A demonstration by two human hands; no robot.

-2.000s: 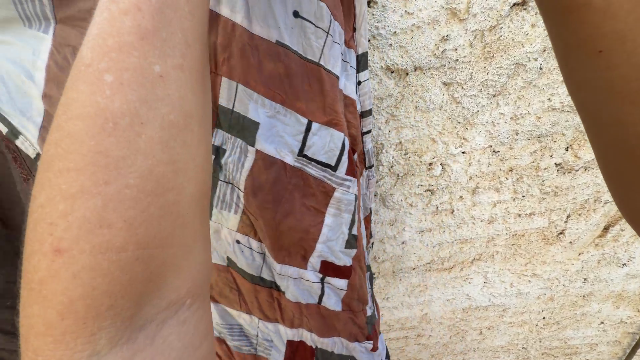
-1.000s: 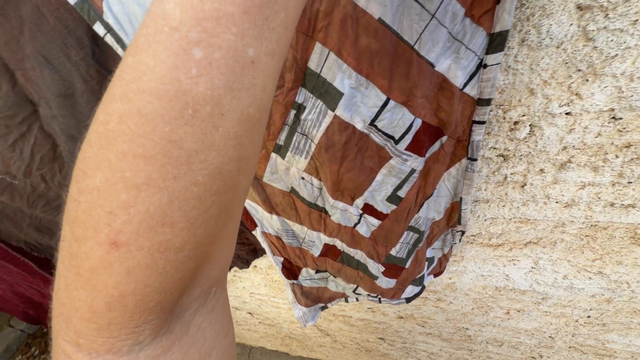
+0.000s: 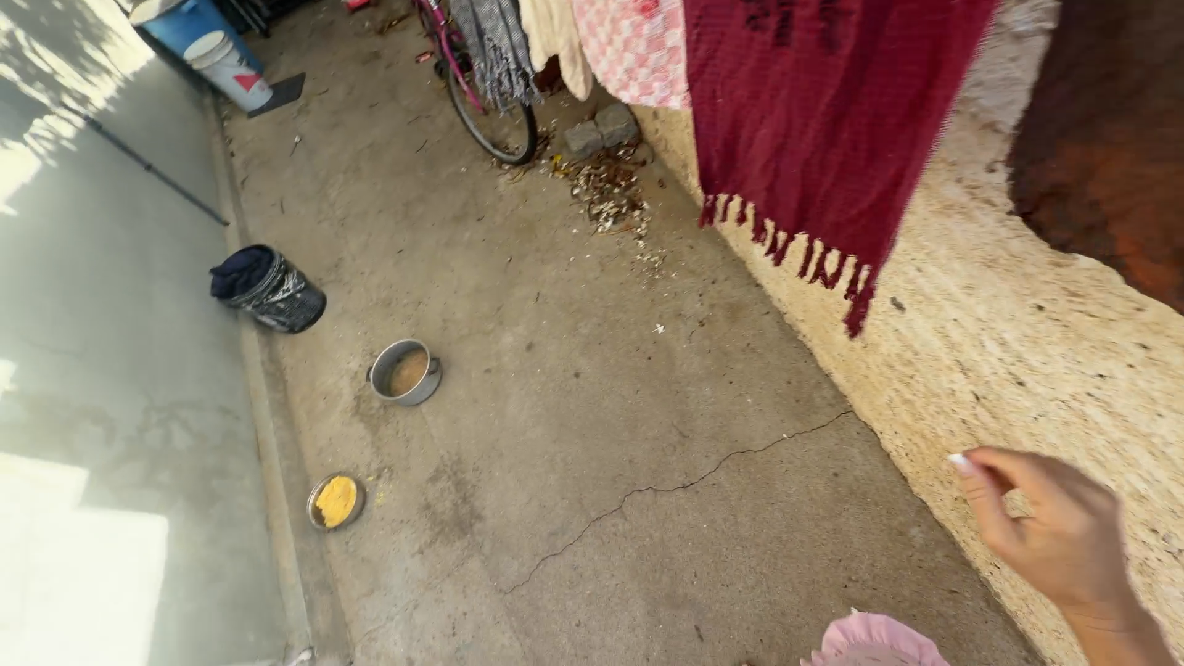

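My right hand [image 3: 1045,527] is at the lower right, in front of the rough plaster wall [image 3: 1036,370]. Its thumb and index finger meet in a pinch, with a white spot at the tips that looks like a fingernail; no held object shows. Up and to the left of the hand hangs a dark red fringed cloth [image 3: 823,120]. A dark brown cloth [image 3: 1110,148] is above the hand at the right edge. Beyond the red cloth hang a pink-and-white checked cloth [image 3: 638,51], a cream cloth [image 3: 558,37] and a grey fringed cloth [image 3: 497,46]. My left hand is out of view.
On the cracked concrete floor [image 3: 592,398] stand a metal pot [image 3: 404,373], a bowl of yellow food [image 3: 337,501] and a black bucket with dark cloth [image 3: 282,294]. A bicycle [image 3: 495,129], stone blocks [image 3: 601,129] and a white bucket [image 3: 227,69] are farther off. Pink ruffled fabric [image 3: 874,638] shows below.
The view has swung away from the patterned brown-and-white cloth to the floor and hanging laundry. The raised forearm that crossed the left side before is gone, and my right hand now shows.
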